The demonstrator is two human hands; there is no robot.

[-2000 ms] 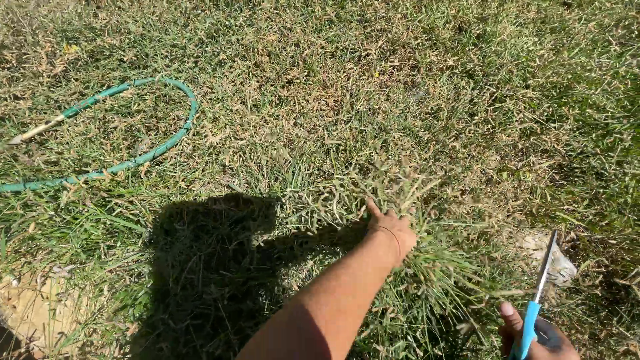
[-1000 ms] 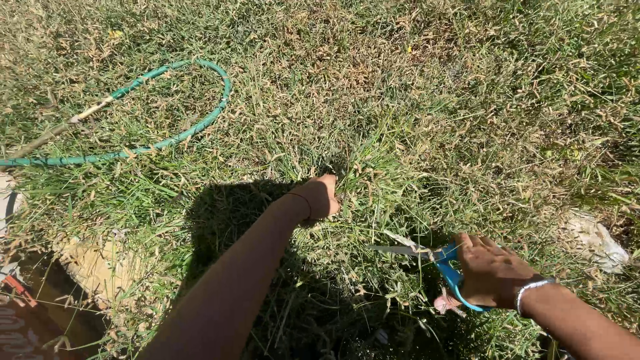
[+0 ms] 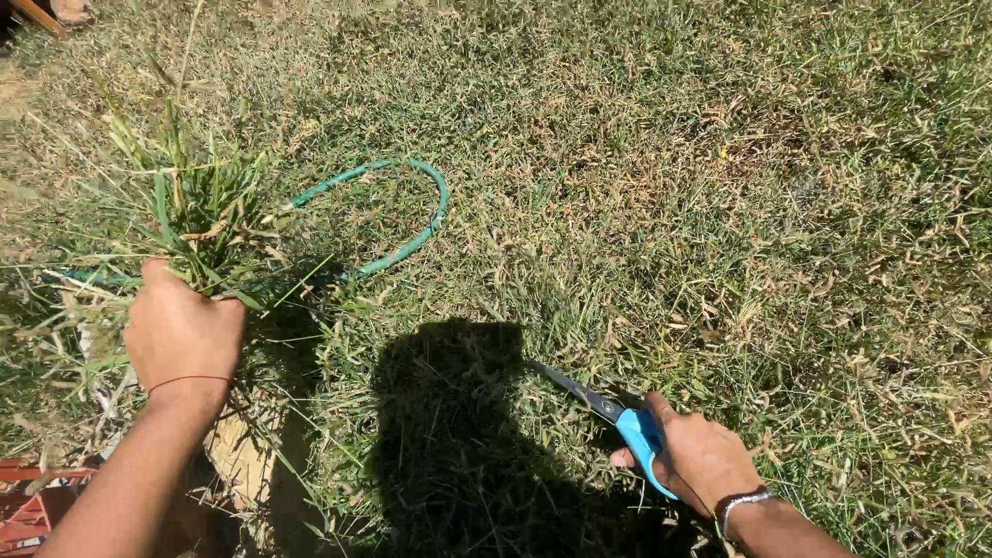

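Note:
At the left of the head view my left hand [image 3: 186, 333] is closed around a thick bunch of grass [image 3: 198, 209], green with dry stems, lifted over the lawn. A thin cord circles that wrist. My right hand [image 3: 701, 457], with a pale bracelet at the wrist, holds scissors [image 3: 639, 438] by their blue handles at the lower right. Their metal blades are together and point up and left, just above the grass [image 3: 589, 294].
A green garden hose [image 3: 443, 205] lies in a loop behind the bunch. Pale stone [image 3: 240, 457] shows at the lower left, beside a red slatted object [image 3: 35, 504]. My dark shadow falls on the lawn at bottom centre.
My left hand has come up from the turf and moved left with the grass bunch. The scissor blades, apart one second ago, are now together. The view has shifted left.

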